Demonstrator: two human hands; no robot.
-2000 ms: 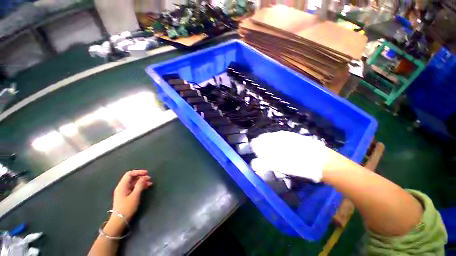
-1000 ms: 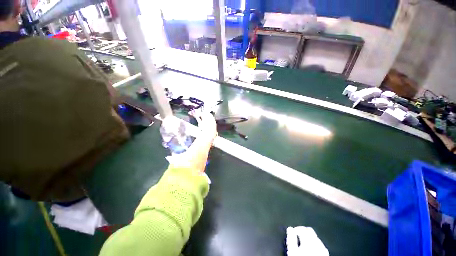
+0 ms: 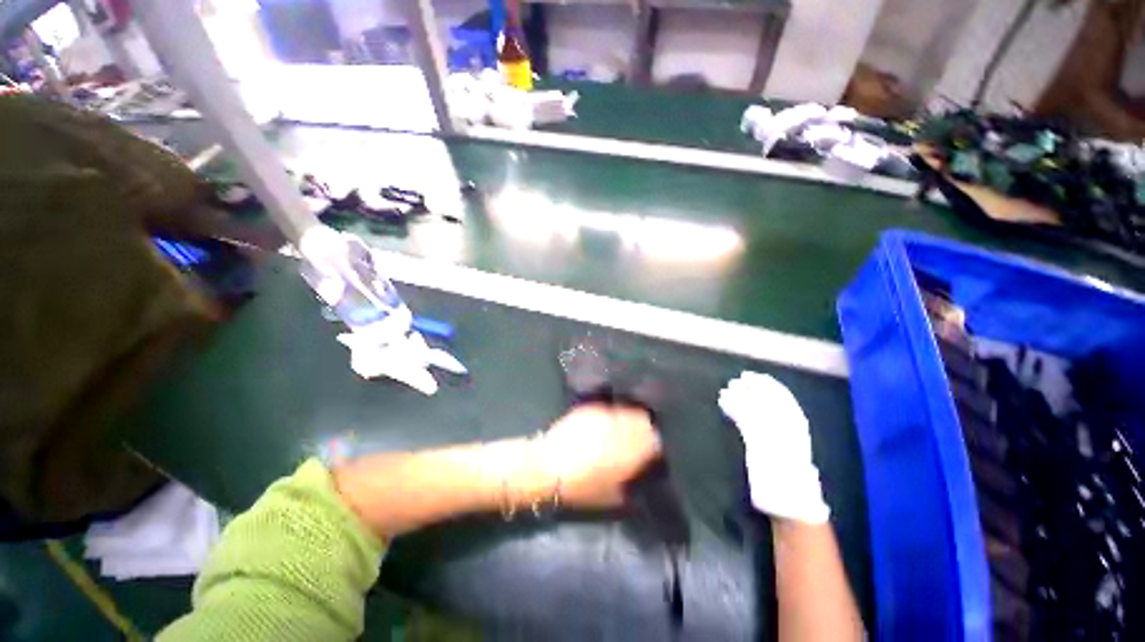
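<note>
My bare left hand [image 3: 600, 452] is closed on a black adapter with its cord [image 3: 674, 529], low over the green bench [image 3: 502, 376]; motion blur and my hand hide much of the adapter. The cord bundle hangs toward the front edge. My gloved right hand [image 3: 775, 439] is just to the right, over the bench, its fingers close together and slightly curled, with nothing seen in it. The blue bin [image 3: 907, 439] on the right holds rows of black adapters and cords.
A clear bottle [image 3: 352, 278], an empty white glove [image 3: 399, 360] and a blue stick [image 3: 432, 327] are at left by a white post. Beyond the metal rail [image 3: 565, 299], the belt carries black adapters [image 3: 389, 203]. A person's dark sleeve [image 3: 88, 301] is at far left.
My left hand has come back from the belt to the bench with a black adapter. My right hand has moved further into view. The view has turned right, showing more of the bin.
</note>
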